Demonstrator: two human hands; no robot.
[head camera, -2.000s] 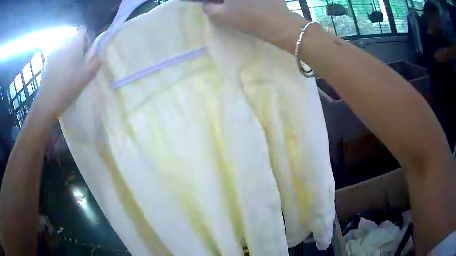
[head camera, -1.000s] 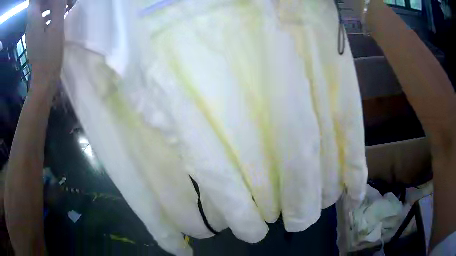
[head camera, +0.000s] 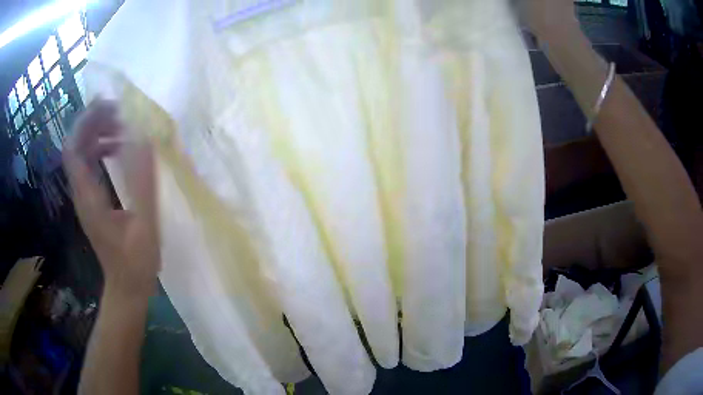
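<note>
A cream to pale yellow garment (head camera: 347, 177) hangs upright in front of me and fills the middle of the view. A lilac strip (head camera: 250, 14) lies across its upper part, and long folds run down to its wavy lower edge. My left hand (head camera: 123, 185) is at the garment's left side with its fingers bent; blur hides whether they grip the cloth. My right hand (head camera: 543, 19) is beside the garment's upper right edge, blurred and partly cut off by the top of the picture; its grip cannot be told. The garment's top is out of view.
An open brown carton (head camera: 590, 239) stands at the right. Below it, crumpled cream cloth (head camera: 578, 316) lies in a container, with a white hanger (head camera: 593, 378) at its edge. Windows (head camera: 46, 85) are at the upper left. A dark green floor shows below the garment.
My left hand has moved lower and inward, and its bent fingers now show. The garment's lower edge has shifted slightly left. The dark loop by my right hand no longer shows.
</note>
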